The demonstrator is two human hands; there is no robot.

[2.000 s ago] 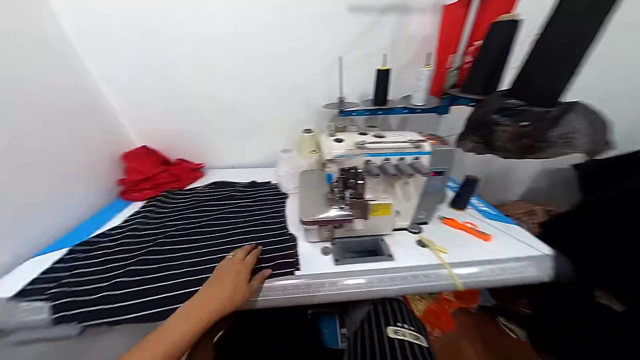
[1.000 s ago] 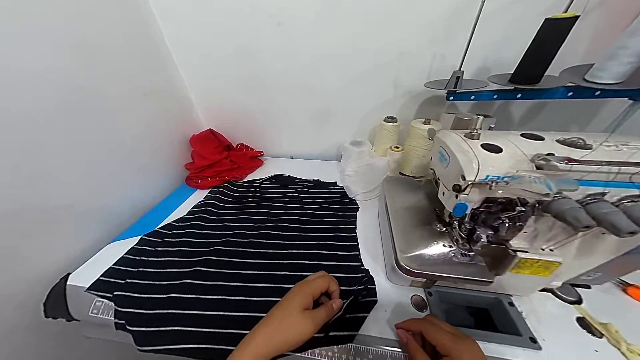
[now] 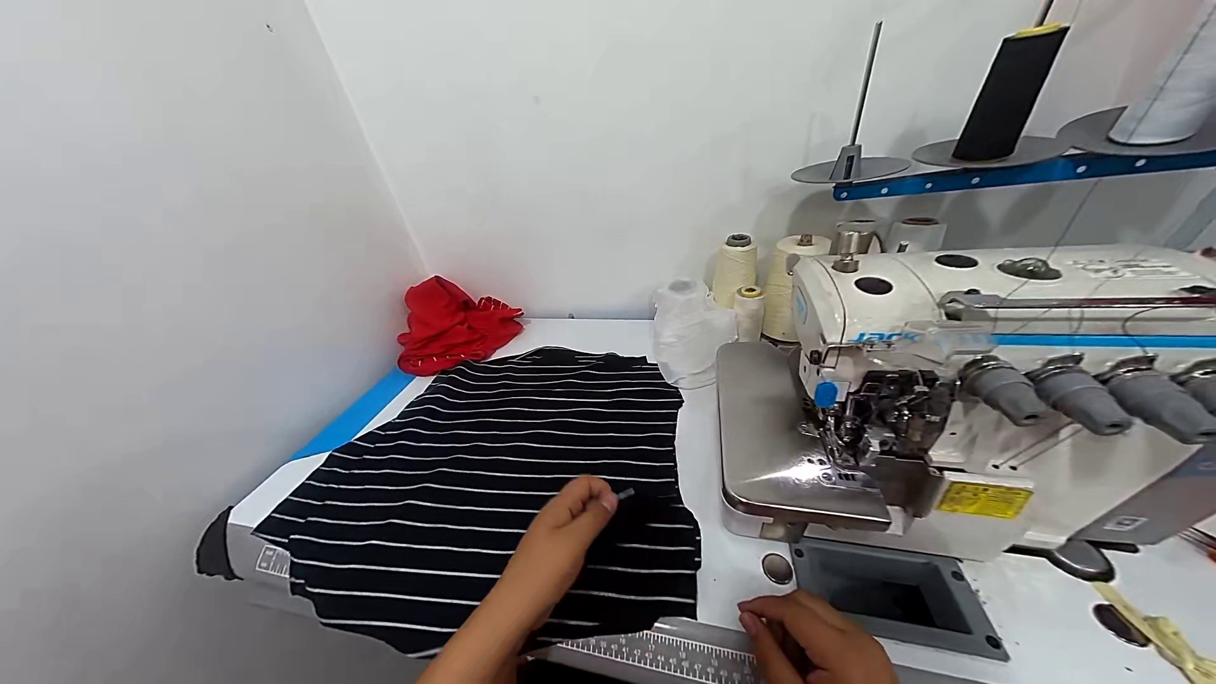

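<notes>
Black fabric with white stripes (image 3: 494, 456) lies spread on the white table, left of a white overlock sewing machine (image 3: 950, 380). Over its lower right part is my left hand (image 3: 570, 522), thumb and forefinger pinched together on a small bit of the dark fabric. Near the table's front edge, just right of the fabric, my right hand (image 3: 817, 636) has its fingers loosely curled; whether it holds anything cannot be told.
Crumpled red cloth (image 3: 451, 328) lies at the back left against the wall. Cream thread cones (image 3: 736, 271) and a white plastic bag (image 3: 689, 332) stand behind the machine's metal plate (image 3: 784, 427). A measuring scale (image 3: 665, 655) runs along the front edge.
The view has swung left and closer since the oldest frame. My right hand, absent there, is in view by the front edge. My left hand is now pinched rather than resting flat on the fabric.
</notes>
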